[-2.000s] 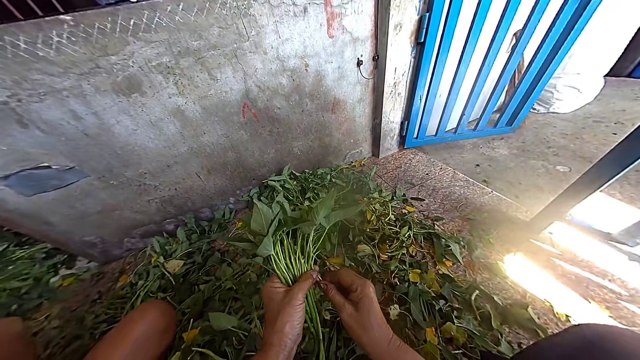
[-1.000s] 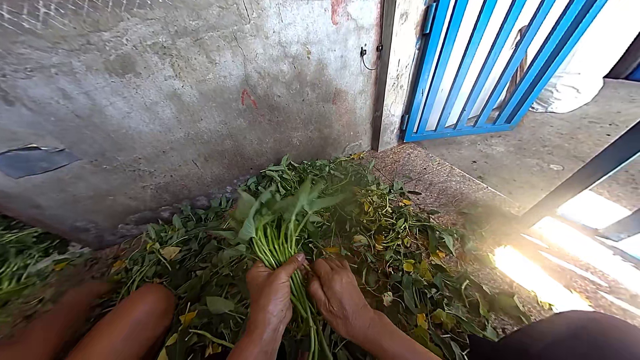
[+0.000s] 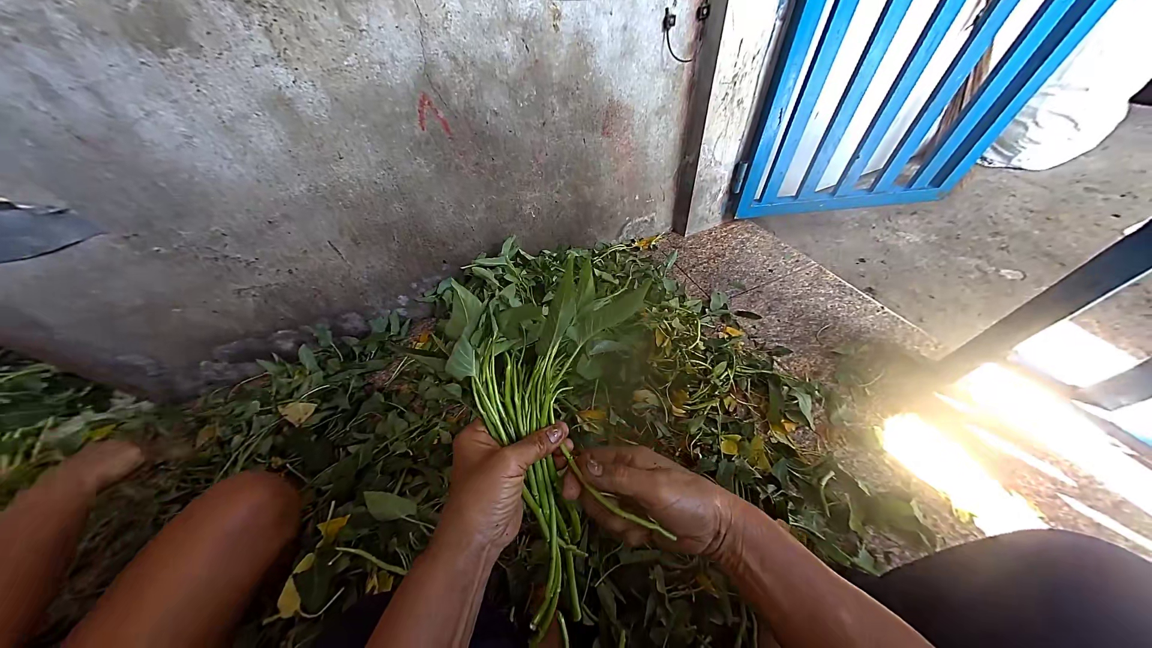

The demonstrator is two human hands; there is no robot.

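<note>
My left hand [image 3: 499,481] is closed around a bunch of leafy green stems [image 3: 522,387], its thumb across the front. The broad leaves fan out above the fist, and the cut stem ends hang below it. Just to the right, my right hand [image 3: 652,495] has its fingers curled beside the bunch, with one stem [image 3: 621,511] slanting down and right between thumb and fingers. Part of the right fingers is hidden behind the stems. Under and around both hands lies a heap of loose greens [image 3: 387,441] with some yellow leaves.
A rough concrete wall [image 3: 315,162] stands in front. To its right are a post [image 3: 715,117] and a blue metal gate [image 3: 846,202], with a white sack [image 3: 1053,126] behind. Another person's bare leg or arm [image 3: 45,522] shows at far left. A dark metal bar [image 3: 1044,306] crosses at right.
The leaves of the held bunch were blurred a second ago and are sharp now. A single stem now slants out at my right fingers. The bunch has stayed in my left hand.
</note>
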